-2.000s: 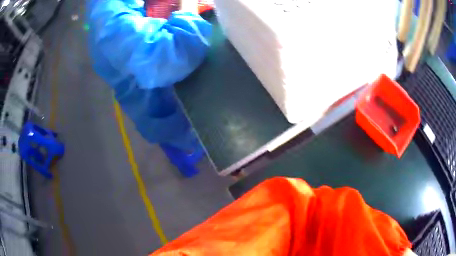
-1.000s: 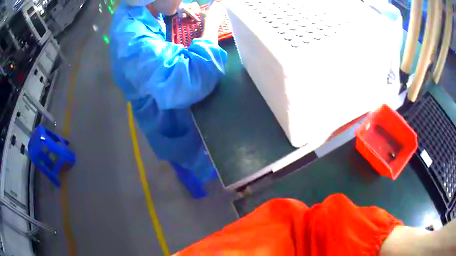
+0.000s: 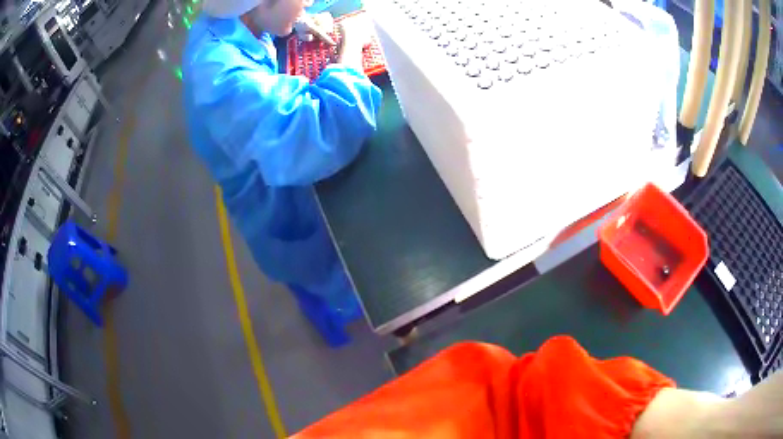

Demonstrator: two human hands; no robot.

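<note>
An orange sleeve reaches from the bottom middle towards the lower right, and a bare wrist comes out of its cuff. The hand itself is cut off by the right edge, so what it holds is hidden. The other hand is out of the picture. Nearest in front, a red open bin (image 3: 625, 258) stands on the dark green bench mat (image 3: 549, 310) with a few small dark bits inside. A black pocketed tray (image 3: 745, 230) with a small white label lies to its right, some pockets holding small round parts.
A tall white foam stack (image 3: 532, 163) with rows of round marks stands beyond the bin. A person in blue (image 3: 275, 129) works over a red tray (image 3: 314, 57) on the adjoining bench. A blue stool (image 3: 86, 270) stands on the grey floor near yellow lines. Beige hoses hang at upper right.
The view has tilted up and shifted, so more of the stack's top and the person in blue shows. The bare wrist has come into view at lower right.
</note>
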